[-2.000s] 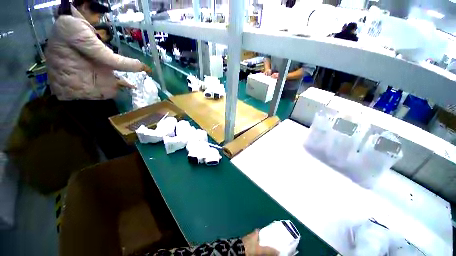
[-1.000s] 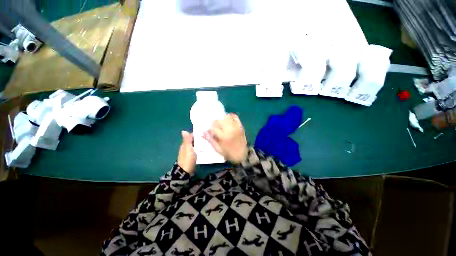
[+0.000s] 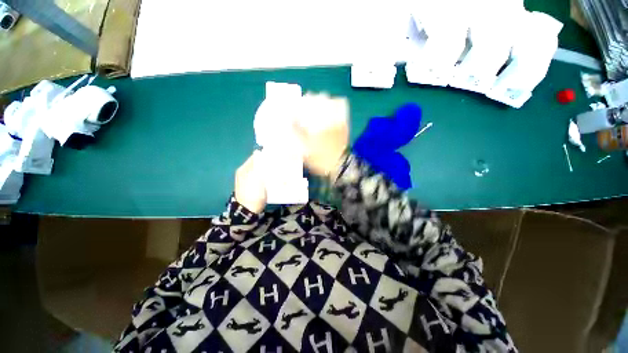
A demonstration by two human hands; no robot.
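Note:
A white security camera is held upright over the green mat in front of me, washed out by glare. My left hand holds its lower left side. My right hand is blurred at its upper right side; its fingers are bunched, and I cannot tell whether they pinch anything. A crumpled blue cloth lies on the mat just right of my right hand, with a thin pale stick beside it.
White cameras cluster at the left end. Several upright white units stand at the back right. A red cap, a clear piece, loose sticks and an orange-brown bottle lie right. Brown cartons are below the bench edge.
The view has shifted, so the bench shows higher in the picture. My right hand has moved up along the camera from its middle towards the head. My left hand still holds it.

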